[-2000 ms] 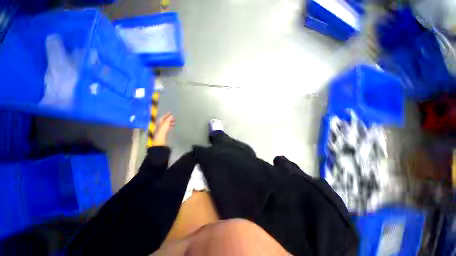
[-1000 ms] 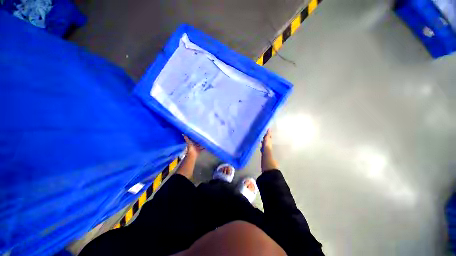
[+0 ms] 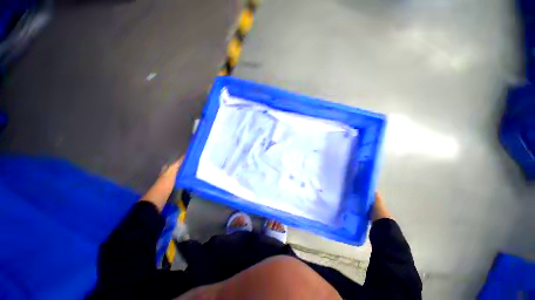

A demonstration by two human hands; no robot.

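A shallow blue tray [image 3: 378, 137] is held level above the floor in front of me. A creased white liner sheet [image 3: 276, 158] with small dark marks covers its bottom. My left hand [image 3: 169, 179] holds the tray's left end; its fingertips are hidden by the tray wall. My right hand [image 3: 378, 208] holds the right end near the front corner; its fingers are mostly hidden behind the wall.
Yellow-black floor tape [image 3: 236, 44] runs from the top, passes under the tray and shows again at lower left. Large blurred blue containers [image 3: 53, 222] stand at the left. More blue containers [image 3: 517, 126] are at the right edge. My feet in white footwear show below the tray.
Two seconds ago no tray was held. Since one second ago, the held tray has moved right and lower in view and turned flatter. The blue containers at left now fill less of the view.
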